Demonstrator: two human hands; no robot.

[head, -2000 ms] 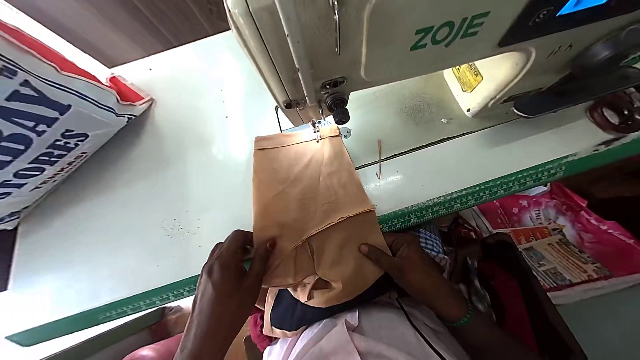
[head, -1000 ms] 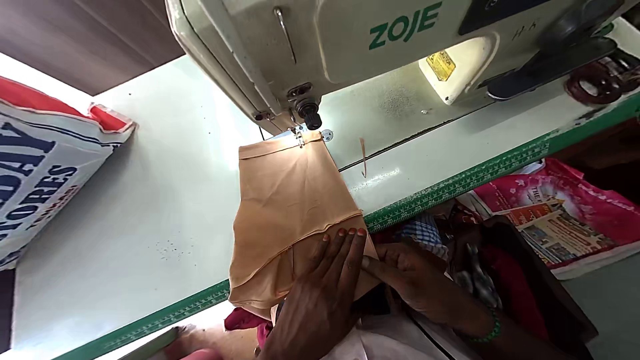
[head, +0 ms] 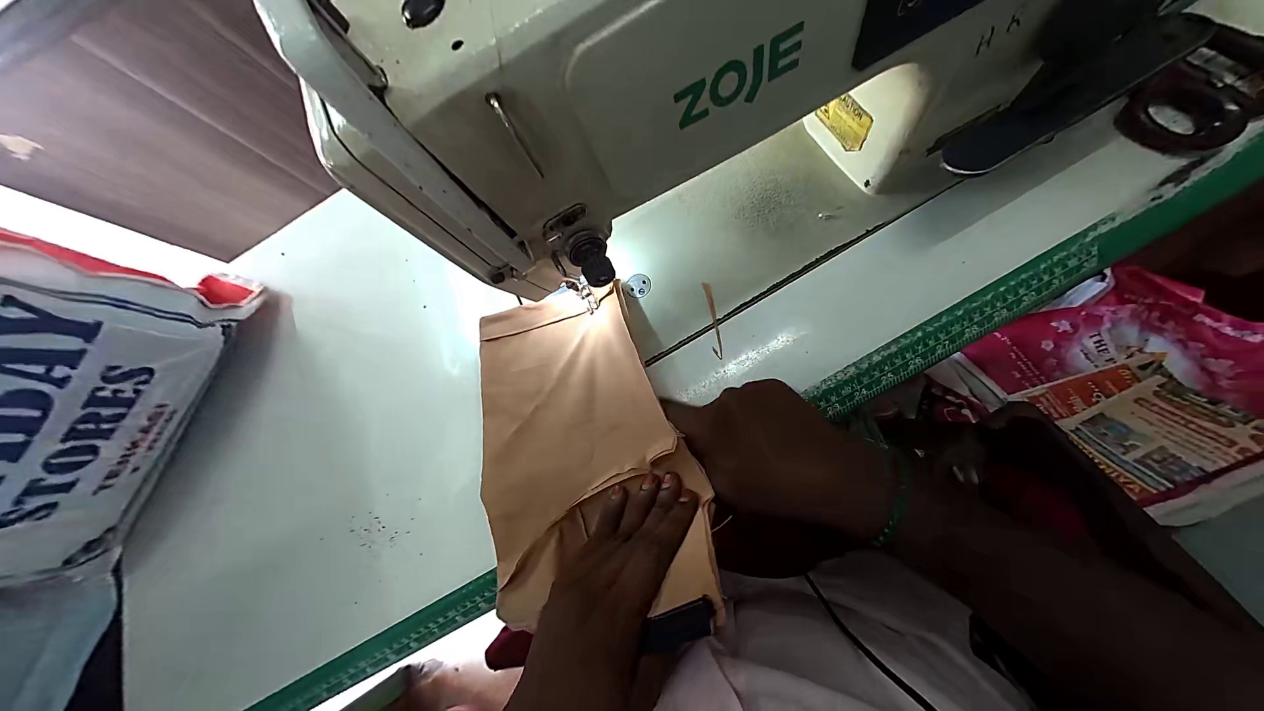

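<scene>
A tan fabric piece (head: pixel 553 415) lies on the sewing table, its top hemmed edge beneath the presser foot (head: pixel 590 296) of a ZOJE sewing machine (head: pixel 632 109). My left hand (head: pixel 627 543) rests palm down on the lower part of the fabric, fingers a little apart, over a raised fold. On the fabric's right edge is my right hand (head: pixel 760 444), with its fingertips partly hidden at the cloth; whether they pinch it is unclear. Dark cloth (head: pixel 681 624) shows at the fabric's bottom end.
A printed white bag (head: pixel 109 395) stands at the left. A green measuring tape (head: pixel 948 331) runs along the table's front edge. A thin tan scrap (head: pixel 712 321) lies right of the needle. A pink printed packet (head: pixel 1165 365) is at the right, below scissors-like dark handles (head: pixel 1180 114).
My left hand has moved from the fabric's lower left edge onto its lower middle. My right hand has moved up along the right edge. The lower fabric lies differently, its folds shifted.
</scene>
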